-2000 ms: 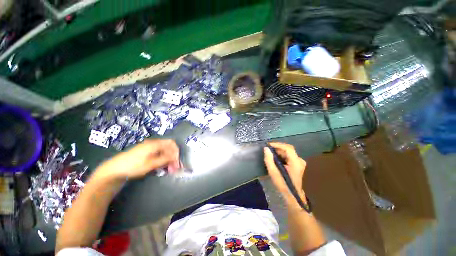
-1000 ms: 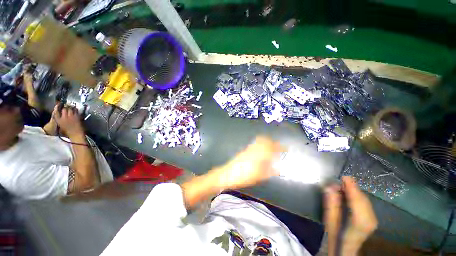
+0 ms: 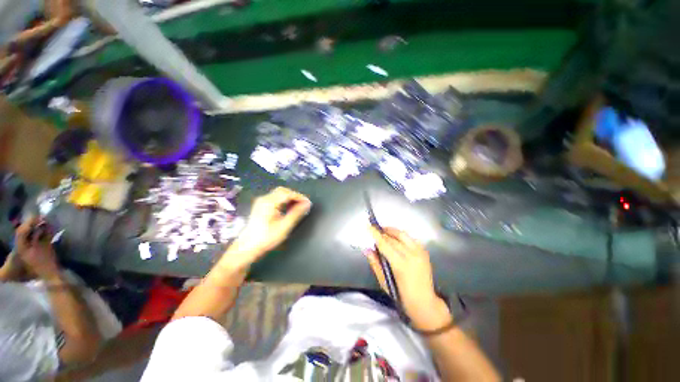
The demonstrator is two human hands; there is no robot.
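My right hand [image 3: 403, 261] is shut on the black pen-shaped soldering iron [image 3: 382, 257], its thin tip pointing up and away over the bright light spot. My left hand [image 3: 276, 218] is to the left of the light spot, fingers curled, thumb and forefinger close together; whether a small piece is between them is too blurred to tell. The board pile [image 3: 343, 142], grey, silver and white flat pieces, lies beyond both hands. The small-piece pile [image 3: 195, 205], white with reddish bits, lies left of my left hand.
The brown tape roll [image 3: 488, 151] stands right of the board pile. Small specks lie on the greenish sheet [image 3: 552, 242]. A carton [image 3: 589, 160] holds a blue and white item. A purple-rimmed drum [image 3: 158, 121] and yellow device [image 3: 93, 175] stand left. Another worker [image 3: 52, 313] is at lower left.
The view has swung left, then partly back right. My left hand now sits nearer the small-piece pile. The iron in my right hand now points up over the light spot.
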